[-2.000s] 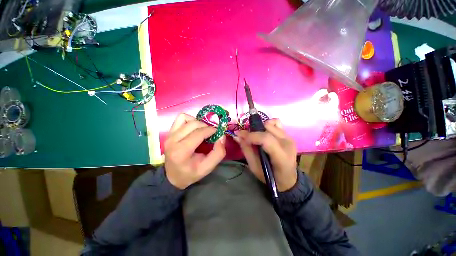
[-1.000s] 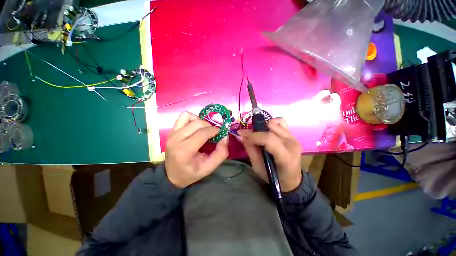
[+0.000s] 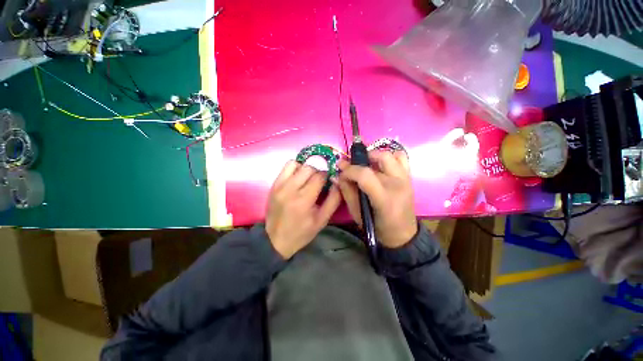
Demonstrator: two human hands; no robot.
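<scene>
My left hand (image 3: pixel 299 208) grips a green ring circuit board (image 3: pixel 317 151) by its near edge, over the pink-red sheet. My right hand (image 3: pixel 384 197) holds the black soldering iron (image 3: pixel 362 190), its metal tip pointing away from me and touching nothing. A silvery stator ring (image 3: pixel 388 146) shows just beyond my right fingers, partly hidden by them. Thin wires run between board and stator; my fingertips meet there and hide the joints. A thin dark red lead wire (image 3: pixel 340 70) extends away over the sheet.
A wired ring board (image 3: pixel 199 118) lies at the green mat's right edge, with loose wires leftward. Clear-silvery rings (image 3: pixel 17 148) stand far left. A clear fume hood (image 3: pixel 465 60) hangs upper right. The tip cleaner tin (image 3: pixel 534 150) and black station (image 3: pixel 592 137) stand right. A pale solder strand (image 3: pixel 261 137) lies left.
My left hand and the board have moved right, closer to my right hand. The stator has shifted right and away from me. The red lead now reaches farther away across the sheet.
</scene>
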